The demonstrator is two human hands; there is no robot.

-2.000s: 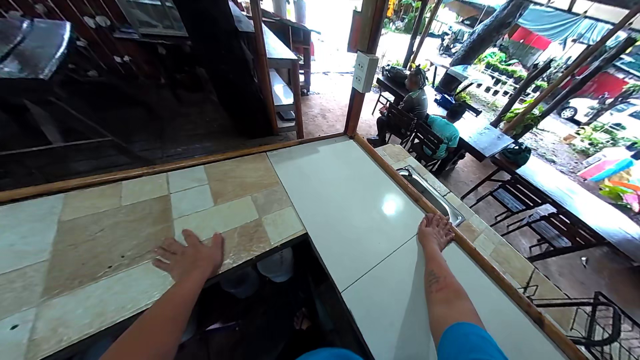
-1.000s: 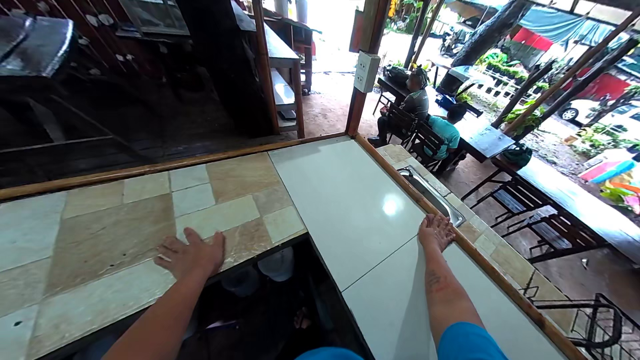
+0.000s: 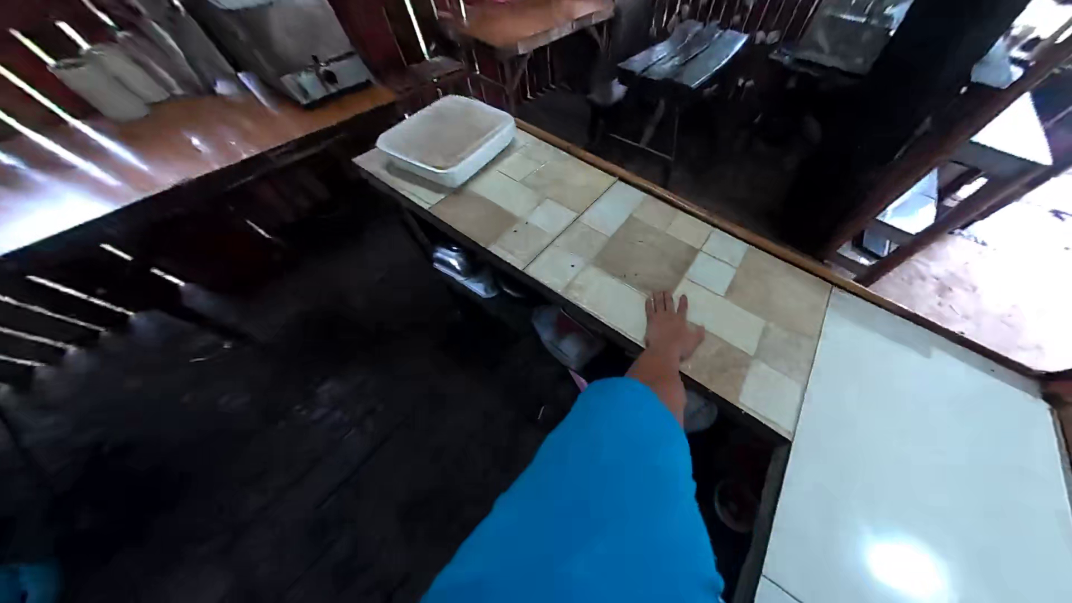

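Note:
My left hand (image 3: pixel 672 331) lies palm down on the tiled countertop (image 3: pixel 645 255), its fingers spread and nothing in them. It rests near the counter's inner edge, with the blue sleeve (image 3: pixel 611 486) behind it. A white plastic tub (image 3: pixel 448 138) stands at the far left end of this counter. Large white tiles (image 3: pixel 913 435) cover the section to the right of my hand. My right hand is outside the view.
Under the counter are metal pots (image 3: pixel 456 264) and other containers, partly in shadow. A dark floor (image 3: pixel 293 419) lies at left. Beyond the counter stand a metal-topped table (image 3: pixel 687 54), a dark post (image 3: pixel 879 126) and a wooden table (image 3: pixel 528 21).
The view has swung far to the left, bringing in the tub and dark floor. My right hand, earlier on the white tiles' outer edge, has gone out of view. My left hand still rests on the counter.

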